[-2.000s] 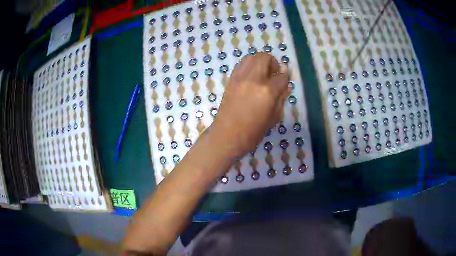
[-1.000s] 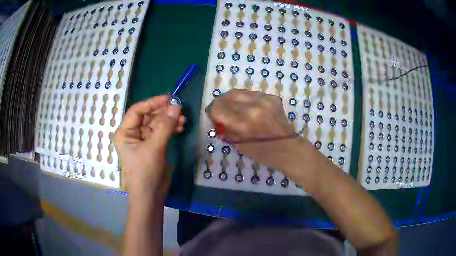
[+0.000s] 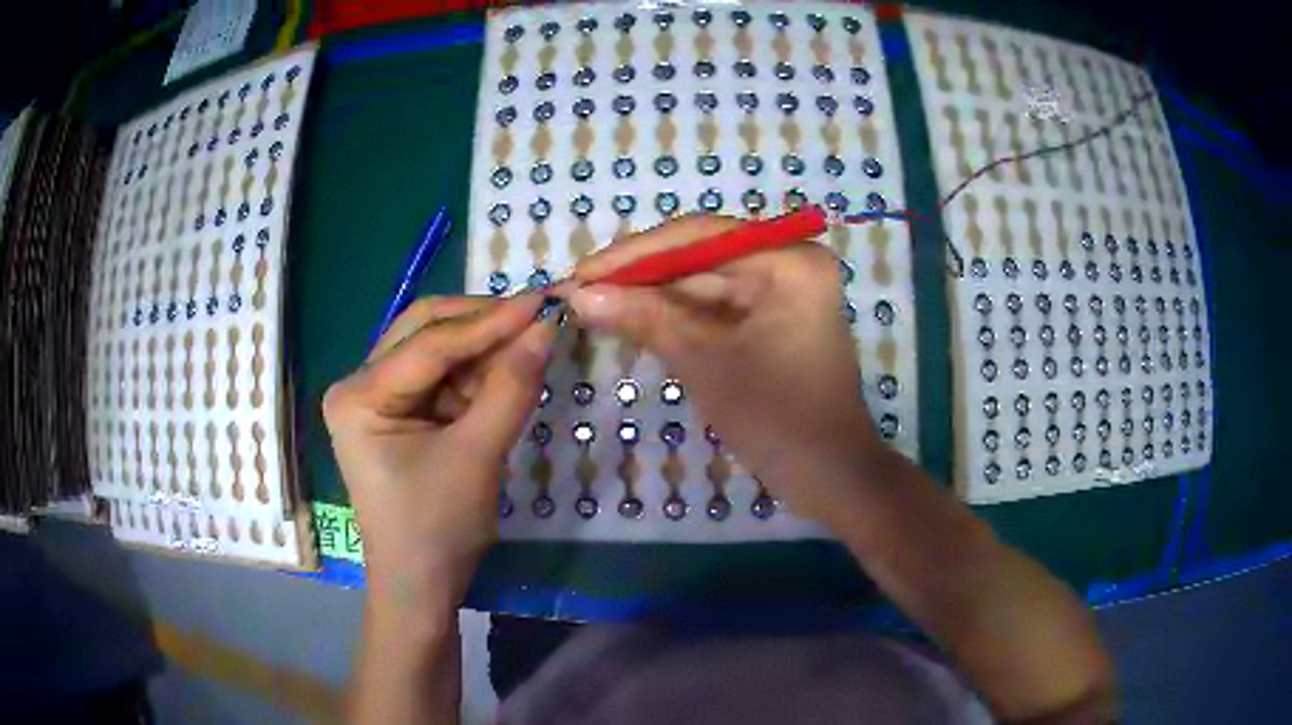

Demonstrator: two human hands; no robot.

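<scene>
My left hand [image 3: 446,397] pinches a small dark round component [image 3: 554,303] between thumb and fingertips, above the centre tray. My right hand [image 3: 723,319] holds a thick red probe [image 3: 709,252] like a pen, its tip at the component; whether they touch is too small to tell. A thin lead [image 3: 1049,150] runs from the probe's rear across the right tray. The white centre tray [image 3: 904,170] holds rows of silvery-rimmed discs between tan marks. My hands hide part of its middle.
A partly filled right tray [image 3: 941,85] and left tray [image 3: 121,340] flank the centre tray. Stacked trays [image 3: 50,312] stand far left. A blue pen [image 3: 411,273] lies on the green mat [image 3: 376,170]. A green label [image 3: 335,533] is at the front edge.
My right hand has moved off the centre tray with the red probe, up to my left fingertips. My left hand has moved slightly right, still pinching the component. The view has shifted.
</scene>
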